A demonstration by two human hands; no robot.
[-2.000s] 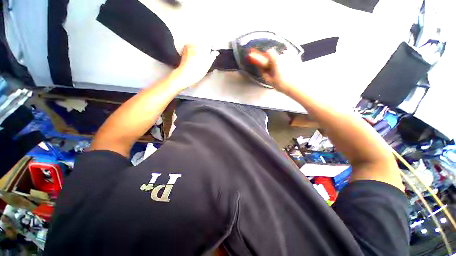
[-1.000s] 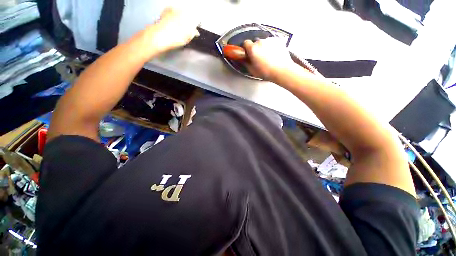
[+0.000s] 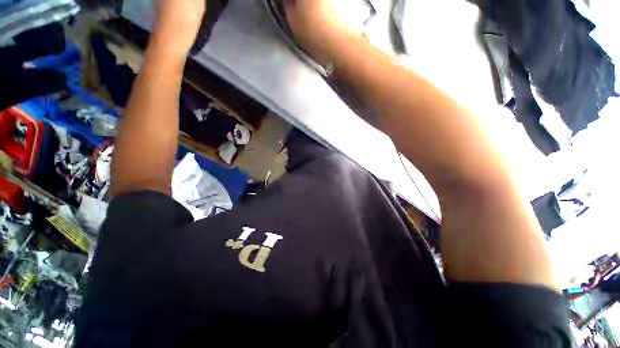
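Observation:
My left hand [image 3: 178, 19] is at the top edge, cut off by it, so its fingers are hidden. Dark cloth [image 3: 209, 24] shows just right of it, at the table's front edge. My right hand [image 3: 311, 22] is at the top centre, partly cut off, on the steam iron. Only the iron's dark curved rim [image 3: 284, 26] shows, left of and below the hand; its handle is not visible. The pale pressing table [image 3: 265, 71] runs slanting below both hands.
Dark cloth pieces [image 3: 554, 54] lie at the upper right, with a small dark piece [image 3: 546, 209] lower down. Under the table are a carton with scraps and white cloth [image 3: 197, 187]. A red plastic basket [image 3: 26, 139] and heaped scraps are at the left.
Both hands and the iron have moved up in the view, to its top edge. The view has shifted; the loose black strip right of the iron is no longer visible, and more dark cloth shows upper right.

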